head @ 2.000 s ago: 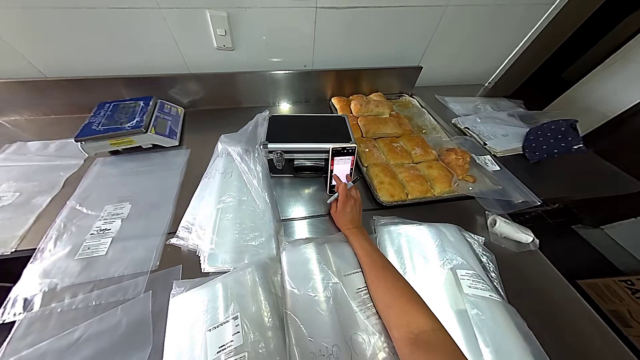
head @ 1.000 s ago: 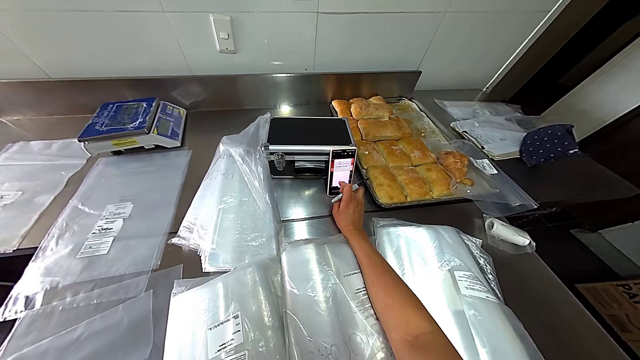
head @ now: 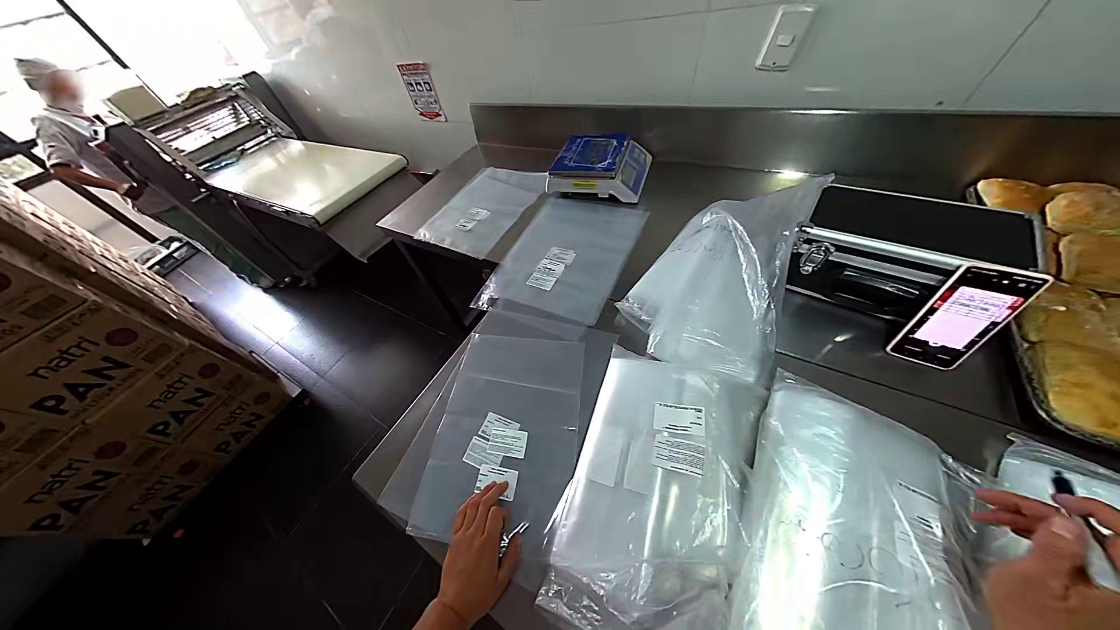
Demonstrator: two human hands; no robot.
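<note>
My left hand [head: 479,547] rests with extended fingers on a flat clear plastic bag [head: 525,372], its fingertips at the lowest of several white printed labels [head: 496,481]. At the lower right, my right hand [head: 1046,551] holds a dark pen [head: 1063,483] above the wrapped plastic bags. Between the hands lie a labelled bundle of clear bags [head: 656,499] and a wrapped bundle with handwriting [head: 840,525]. A smartphone [head: 969,315] with a lit screen leans against a black case with metal edges [head: 919,232].
Behind are a blue and white scale [head: 599,166], more labelled bags [head: 569,258] and a pile of bags [head: 717,280]. A tray of bread [head: 1081,367] is at the right. Stacked cardboard boxes [head: 114,420], a dough-sheeting machine [head: 297,175] and a person [head: 79,131] are at the left.
The view has swung left. My right hand has left the phone and is now over the wrapped bags. My left hand has come into view on the labelled bag.
</note>
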